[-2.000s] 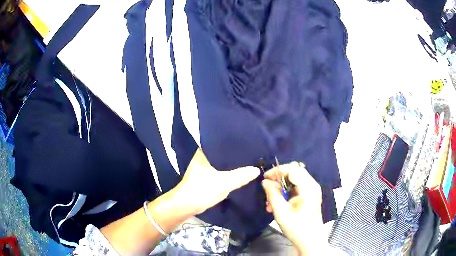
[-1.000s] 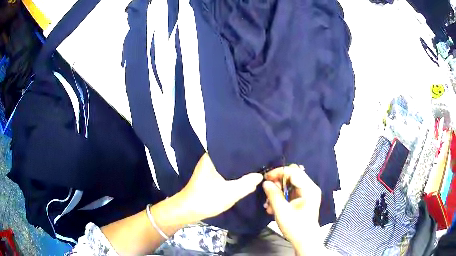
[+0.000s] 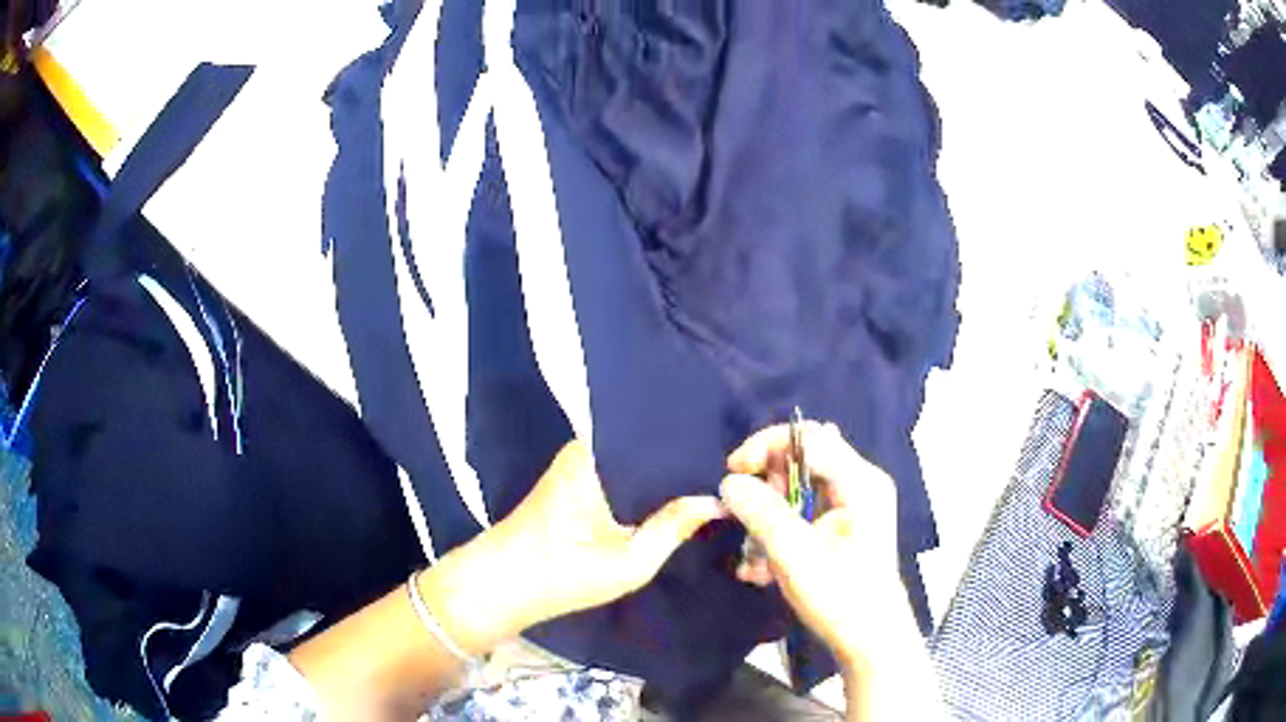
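Note:
A navy garment (image 3: pixel 832 240) with long white edging strips (image 3: pixel 543 268) lies spread in front of me. My left hand (image 3: pixel 585 543) holds the garment's lower part, thumb on top and its fingers hidden under the cloth. My right hand (image 3: pixel 818 522) is at the left thumb's tip, with thumb and forefinger pinched together. Small pointed scissors (image 3: pixel 798 473) with a bit of yellow and blue sit in the right hand, tips pointing up. Any needle, thread or button between the fingertips is too small to tell.
At right are a striped cloth (image 3: pixel 1008 564), a phone with a red edge (image 3: pixel 1087 463), a cluster of small dark pieces (image 3: pixel 1063 590), clear packets (image 3: pixel 1107 332) and a red box (image 3: pixel 1230 557). A second navy garment (image 3: pixel 127 494) hangs at lower left off the white table (image 3: pixel 282 184).
My right hand has turned at the left thumb tip, and the scissors in it show more fully, tips up. The whole view has shifted slightly. The left hand still holds the cloth.

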